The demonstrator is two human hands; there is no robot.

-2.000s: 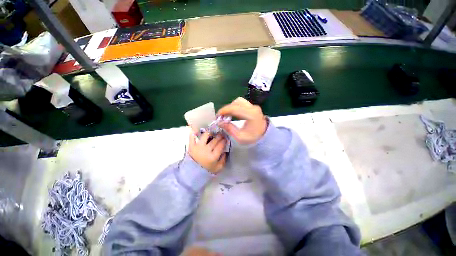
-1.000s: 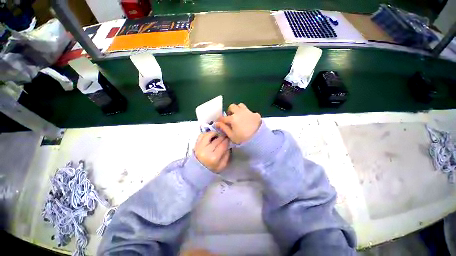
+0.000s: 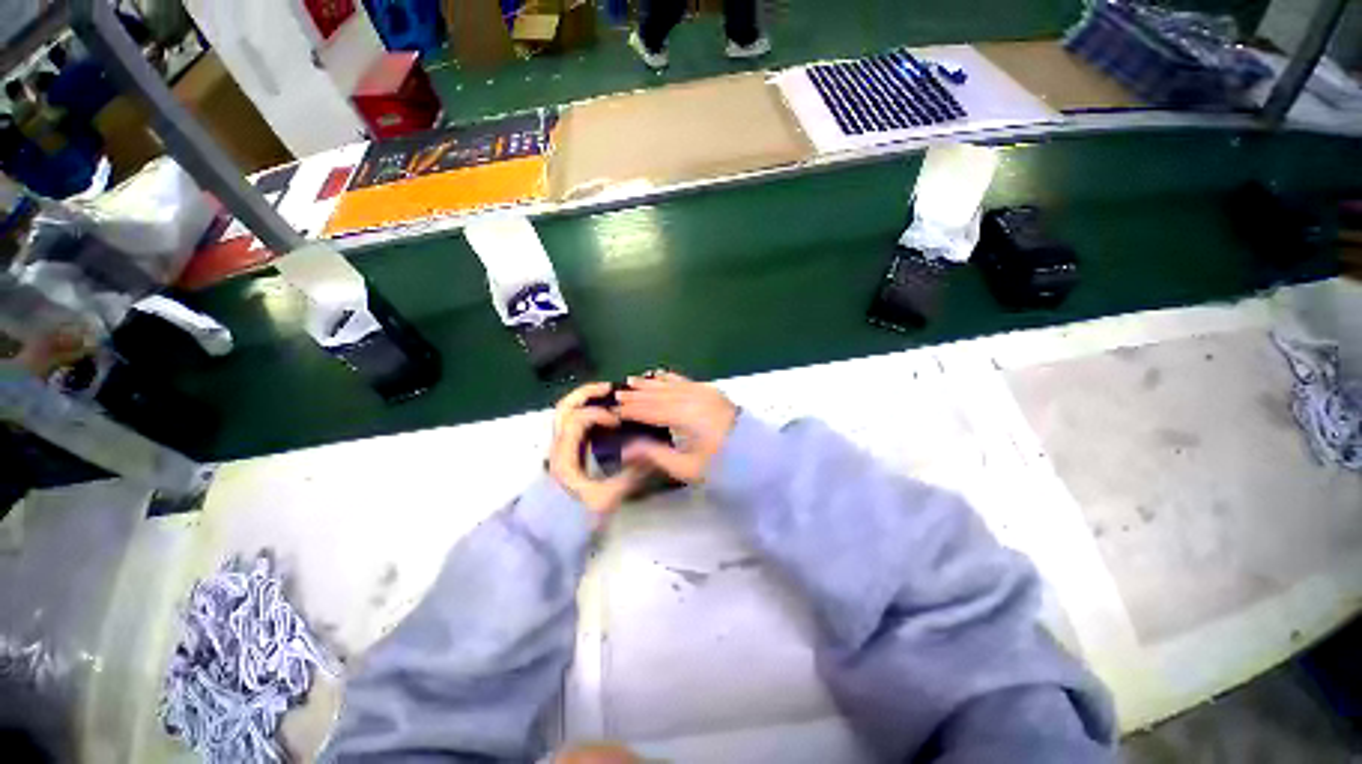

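Note:
A small black box [image 3: 630, 445] is between my two hands over the near edge of the belt side of the bench. Its white lid flap no longer shows, and its top looks black. My left hand [image 3: 586, 452] grips its left side. My right hand [image 3: 681, 424] lies on its top and right side, slightly blurred. No cable shows in either hand. A tangled white-grey cable pile [image 3: 247, 664] lies on the bench at left.
The green conveyor belt [image 3: 717, 254] carries open boxes with raised white flaps, at left [image 3: 553, 346] and right [image 3: 907, 287], beside a black closed box [image 3: 1028, 257]. Cardboard sheets lie on the far ledge. Another cable pile [image 3: 1322, 400] is at far right. A person's legs show beyond.
The white flap on the held box has gone from sight, and both hands now wrap the black box. The cable between my fingers is out of sight. Belt boxes appear further right.

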